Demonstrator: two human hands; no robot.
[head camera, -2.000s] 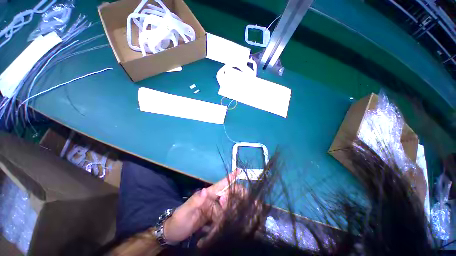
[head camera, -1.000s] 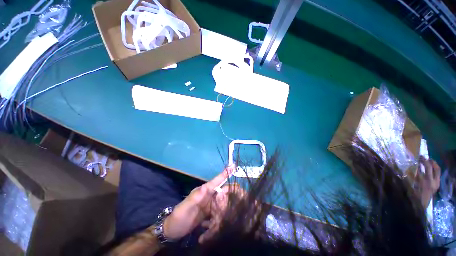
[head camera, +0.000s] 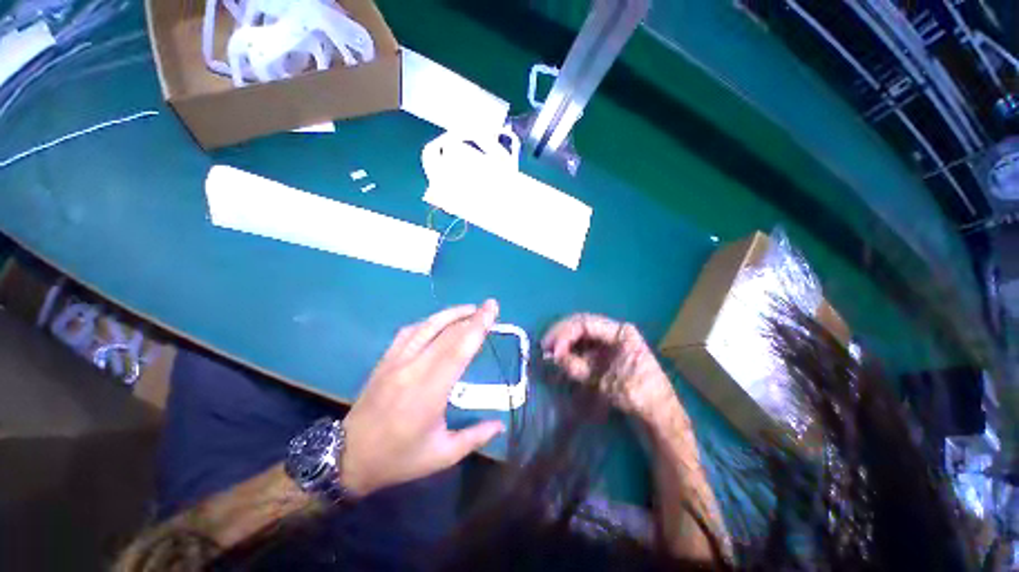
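A white rounded-square plastic frame (head camera: 492, 398) lies on the green bench near its front edge. My left hand (head camera: 419, 397), with a watch at the wrist, lies over the frame's left side, fingers and thumb apart. It covers the frame's upper left corner. My right hand (head camera: 603, 363) is just right of the frame, not touching it, with its fingers curled together. Whether anything small is between those fingertips cannot be told. A thin lead shows faintly between my left hand and the long white strip (head camera: 324, 227). Dark hair hides part of my right forearm.
An open carton of white frames (head camera: 285, 108) stands at the upper left. A wide white sheet (head camera: 525, 218) and tiny white pieces (head camera: 363, 181) lie mid-bench. A metal post (head camera: 587, 73) rises behind. A carton with clear plastic (head camera: 715, 313) stands at right.
My hands have separated: the left has moved up over the frame with its fingers spread, the right is now at the frame's right. The view has shifted right. A hand seen at far right is gone.
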